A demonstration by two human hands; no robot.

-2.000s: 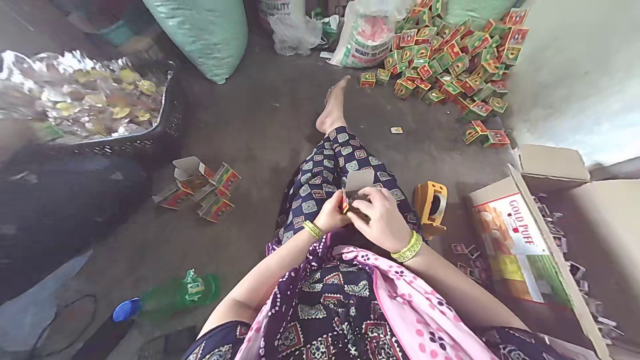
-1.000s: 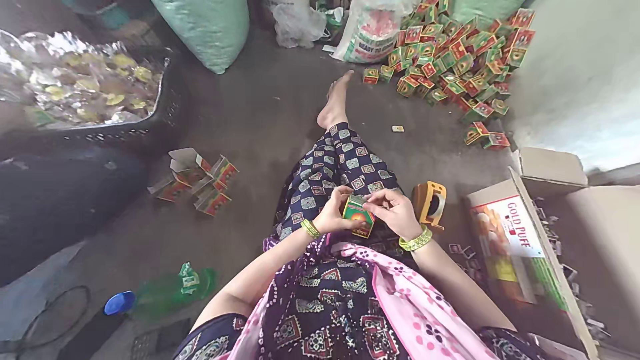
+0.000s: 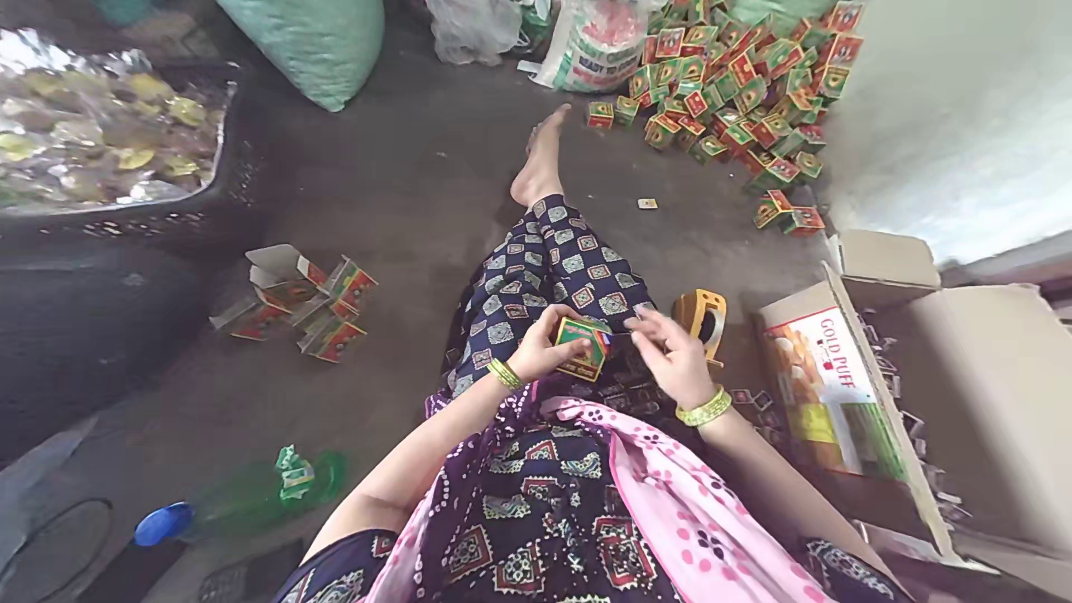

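Observation:
My left hand [image 3: 546, 347] holds a small green and yellow printed cardboard box [image 3: 584, 349] above my lap. Just right of the box is my right hand [image 3: 672, 356], its fingers partly curled near the box; whether something thin is between its fingertips cannot be told. A yellow tape dispenser [image 3: 712, 318] lies on the floor beside my right hand. Several unfilled-looking open cartons [image 3: 335, 310] are on the floor to the left. At the top right, a heap of small red and green boxes [image 3: 737, 92] lies against the wall.
A black plastic crate [image 3: 224, 155] of wrapped items stands at the upper left. A large cardboard box [image 3: 900, 402] with small pieces is at the right. A green plastic bottle [image 3: 251, 494] lies at the lower left. Sacks, one pale green [image 3: 322, 42] and one white [image 3: 590, 50], stand at the top.
My right hand has moved right, away from the small box that it touched one second ago. The box, seen with an open flap two seconds ago, now shows its green printed face.

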